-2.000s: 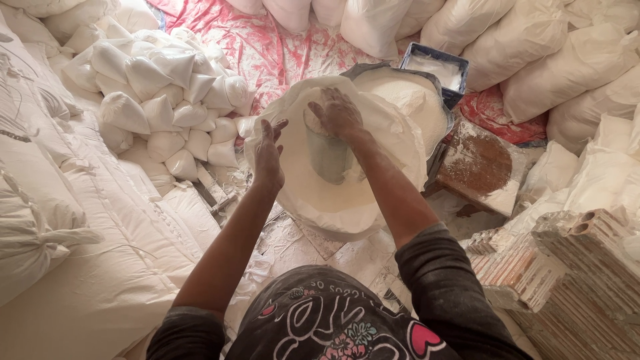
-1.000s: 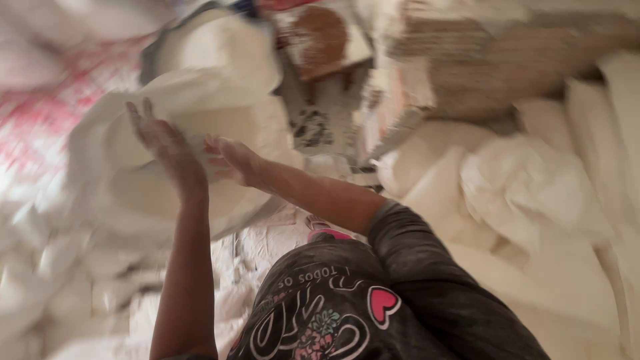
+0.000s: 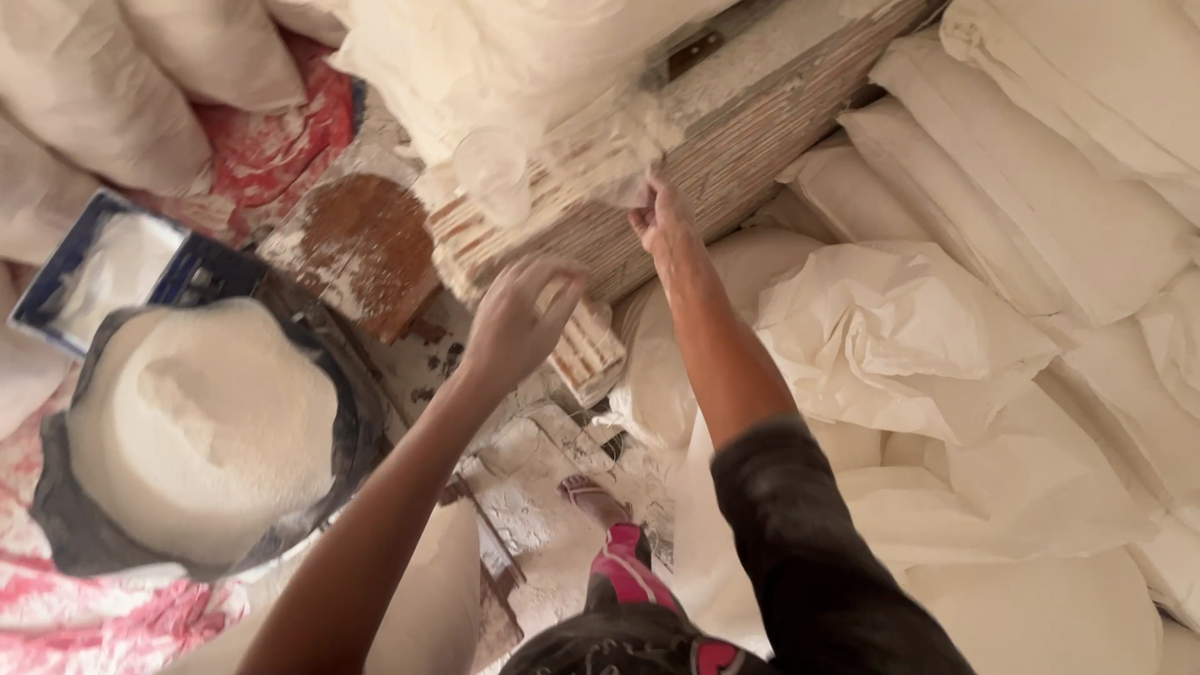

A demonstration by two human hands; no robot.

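My right hand [image 3: 664, 214] pinches the edge of a thin clear plastic bag [image 3: 614, 173] over a stack of thin ridged sheets [image 3: 731, 155]. Nearer the stack's front end is my left hand [image 3: 525, 323], its fingers apart and nothing seen in it. Behind my hands, a large white sack [image 3: 506, 56] lies on the stack, with more clear plastic at its lower edge. To the left stands a wide dark-rimmed container [image 3: 70, 511] heaped with off-white powder [image 3: 211, 422].
A blue tray [image 3: 42, 281] with white powder adjoins the dark-rimmed container. A round brown powder-dusted surface [image 3: 370, 248] lies beside it. Full white sacks [image 3: 900, 328] are piled at the right, others [image 3: 84, 84] at the upper left. My sandalled foot [image 3: 595, 497] is on the dusty floor.
The view has swung to the right. My hands have left the white-lined tub of powder and are over the stack of sheets. My right hand now has clear plastic in its fingers.
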